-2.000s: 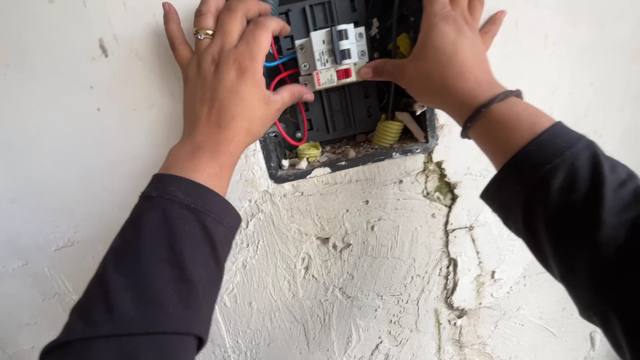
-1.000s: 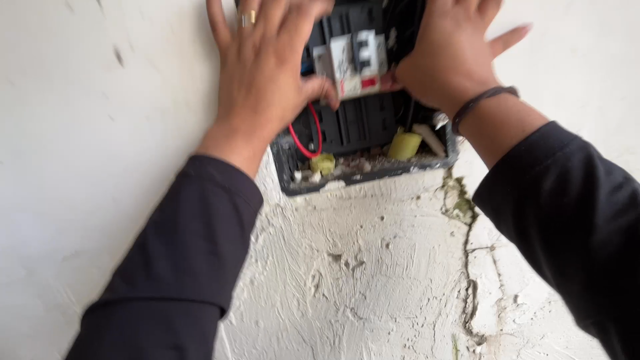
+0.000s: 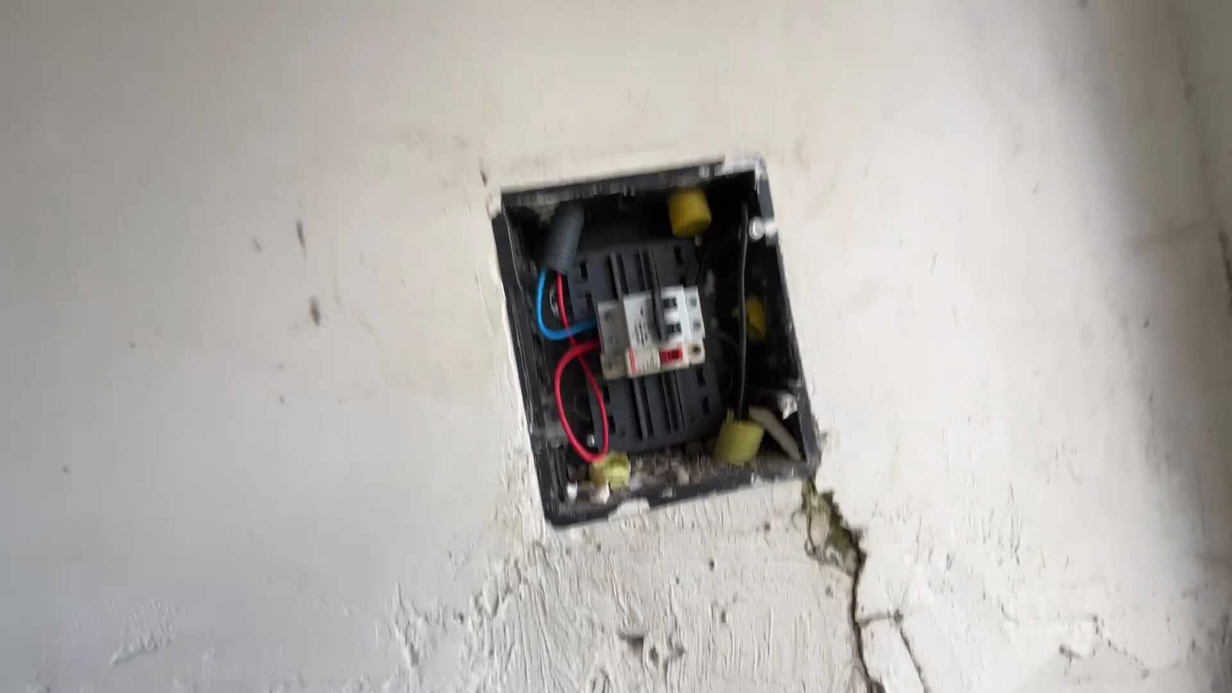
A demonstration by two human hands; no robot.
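Neither my left hand nor my right hand shows in the head view now. A black recessed electrical box (image 3: pixel 527 356) sits tilted in the wall. Near its middle, a white circuit breaker (image 3: pixel 651 330) with a red-marked part is fixed over a ribbed black backplate (image 3: pixel 654 409). A blue wire (image 3: pixel 541 306) and a looped red wire (image 3: pixel 560 399) run to the breaker's left side. The blue wire comes from a grey corrugated conduit (image 3: pixel 564 238) at the upper left. Down the right side hangs a black cable (image 3: pixel 742 318).
Yellow conduit ends show at the top (image 3: pixel 689 212) and lower right (image 3: pixel 739 440) of the box. Rubble (image 3: pixel 669 470) lies along its bottom. Rough plaster (image 3: pixel 577 616) surrounds the lower edge, and a crack (image 3: pixel 855 577) runs down from the lower right corner.
Both hands, earlier at the two sides of the breaker in the box, have left the view. The whole box now shows. The view has shifted.
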